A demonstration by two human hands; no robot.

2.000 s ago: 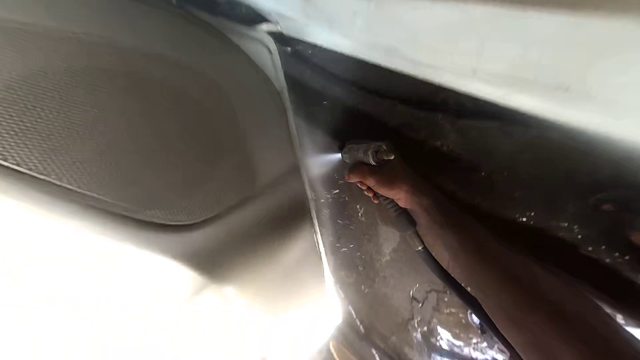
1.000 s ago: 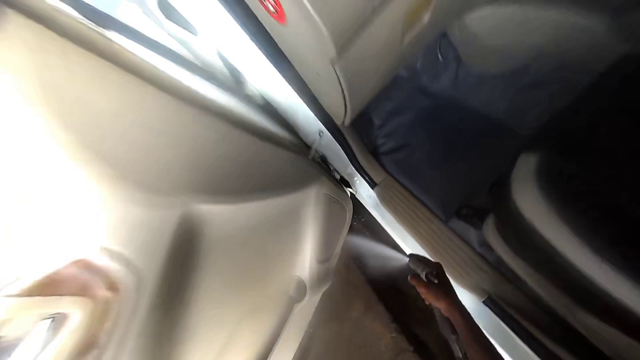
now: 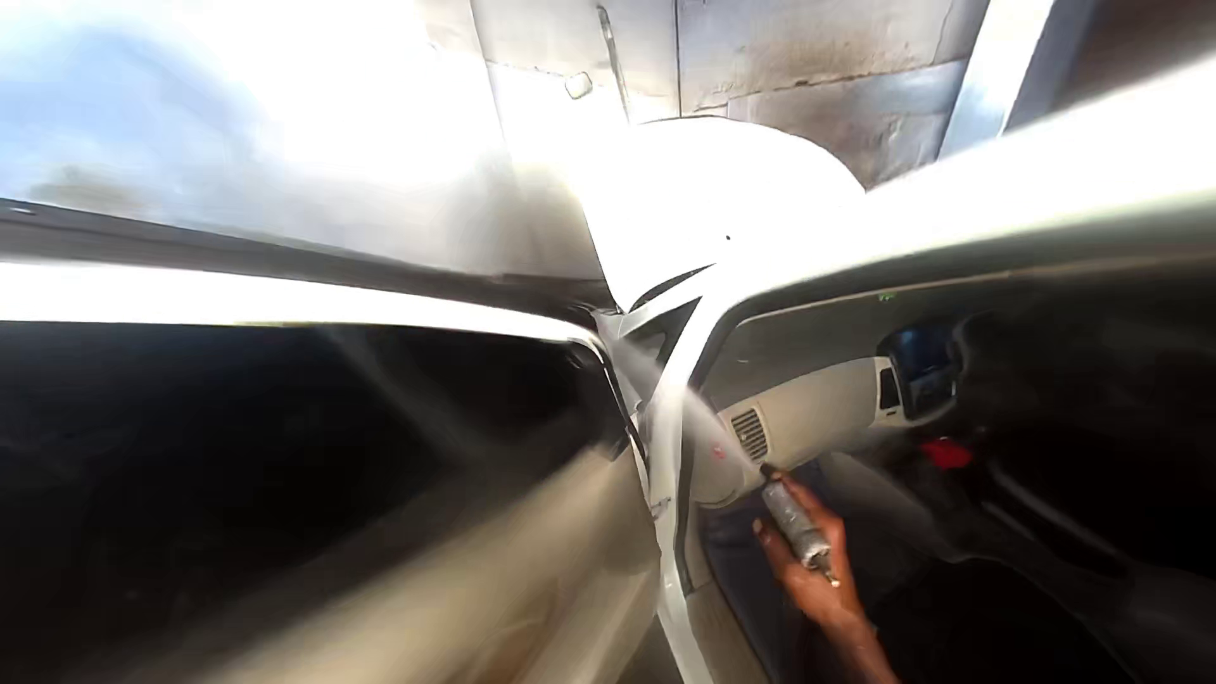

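My right hand (image 3: 819,570) is closed around a grey metal spray gun (image 3: 794,521), whose black nozzle points up and to the left. A pale jet of spray leaves it and reaches the hinge side of the open car door (image 3: 532,560), by the white door pillar (image 3: 673,446). Behind the hand lies the car's interior, with a round-cornered air vent (image 3: 750,434) in the beige dashboard (image 3: 826,404). No hose can be made out below the gun. My left hand is out of the frame.
The door's dark window (image 3: 285,456) and white frame fill the left. A white body panel (image 3: 722,190), overexposed, rises at top centre before a stained wall (image 3: 817,47). The white roof edge (image 3: 997,180) crosses the upper right. A screen (image 3: 921,356) sits in the dashboard.
The view has swung up from the lower door area to the window and dashboard. The spray, earlier directed at the door's lower edge, now strikes near the upper hinge side. The gun stays in my right hand.
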